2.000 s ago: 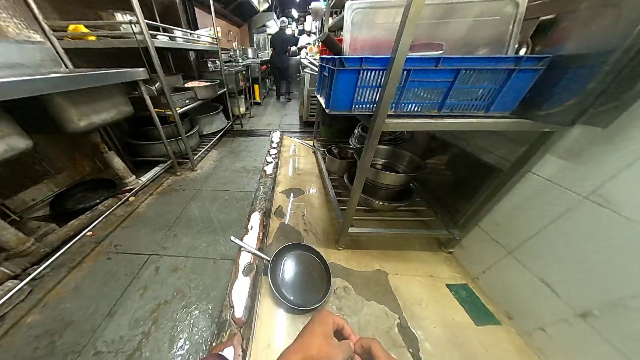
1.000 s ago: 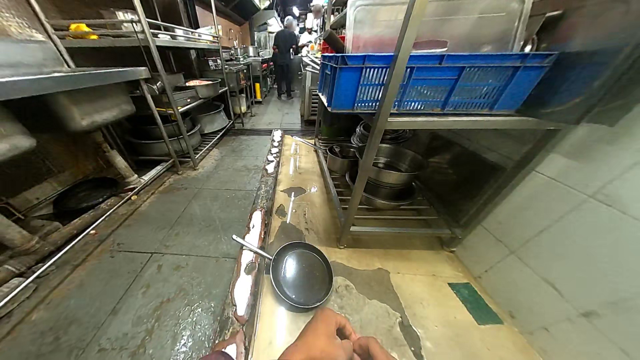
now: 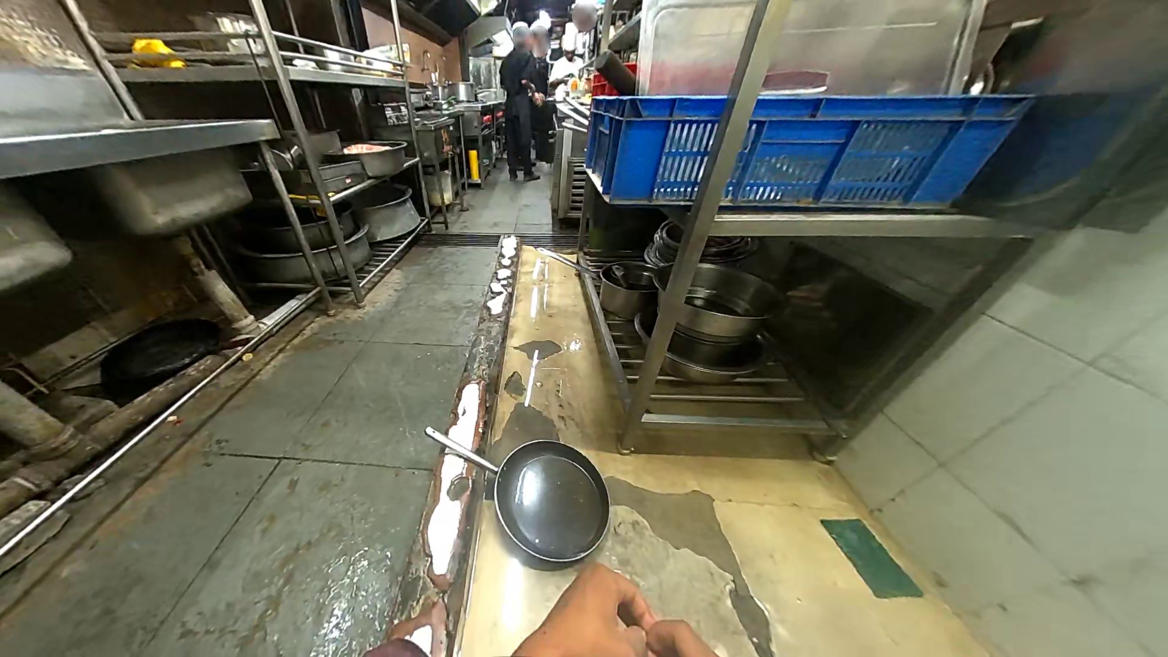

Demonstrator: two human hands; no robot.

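Observation:
My left hand (image 3: 589, 616) is at the bottom edge, fingers curled, just below a black frying pan (image 3: 552, 502). The pan sits upright on the wet yellowish floor strip, its metal handle pointing up and left across the broken white-patched edging. My right hand (image 3: 677, 637) shows only in part, close against the fingertips of my left hand. Whether anything small is between the fingers cannot be seen. Neither hand touches the pan.
On the right, a steel rack (image 3: 703, 228) holds a blue plastic crate (image 3: 803, 151) above stacked steel pots (image 3: 725, 306). Left are steel shelves (image 3: 333, 78) and a black pan (image 3: 160, 356) beneath. Several people (image 3: 520, 100) stand far back in the aisle.
Far back in the aisle, a second person in dark clothes now shows beside the first. My hands and the frying pan have stayed in nearly the same place.

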